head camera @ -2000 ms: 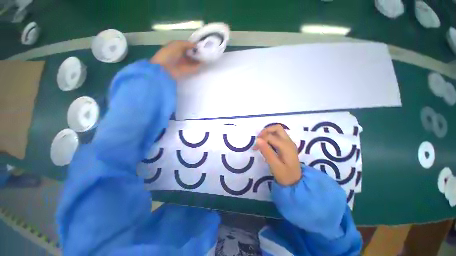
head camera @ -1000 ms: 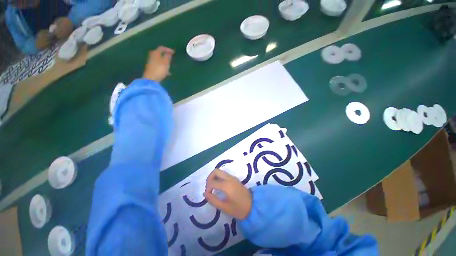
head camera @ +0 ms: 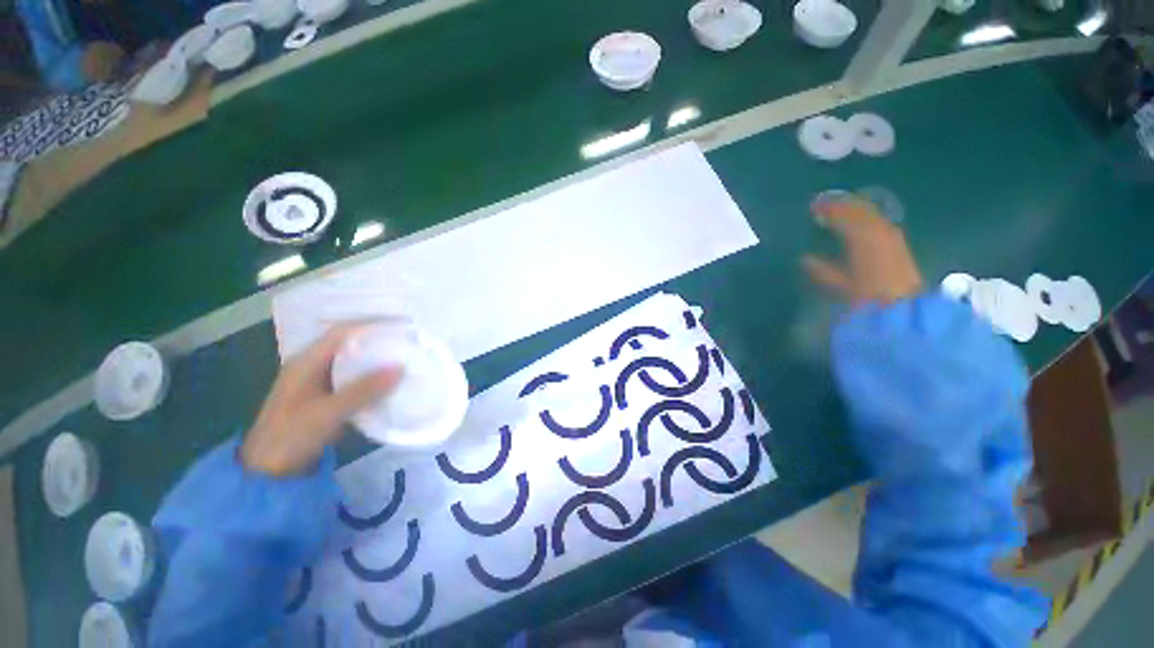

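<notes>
My left hand [head camera: 304,403] holds a white round housing [head camera: 424,390] above the left part of the arc sheets, its thumb over the near side. The sheet of black arcs [head camera: 521,446] lies on the green tabletop, with arcs overlapping at its right. My right hand [head camera: 873,253] is blurred over the table at right, thumb and fingers apart, with nothing visible between them. It partly covers a pair of translucent discs [head camera: 882,203]. A housing with a black arc inside [head camera: 290,209] stands beyond the pale rail.
A blank white sheet [head camera: 544,253] lies beyond the arc sheets. White housings [head camera: 132,380] line the left side; others [head camera: 625,61] stand beyond the rail. Pale ring discs [head camera: 848,134] and overlapping white discs [head camera: 1006,308] lie at right. An open cardboard box [head camera: 1076,443] is below the edge.
My left hand has come back from beyond the rail with a housing taken from there. My right hand has moved right, off the arc sheet to the discs. The view has shifted slightly.
</notes>
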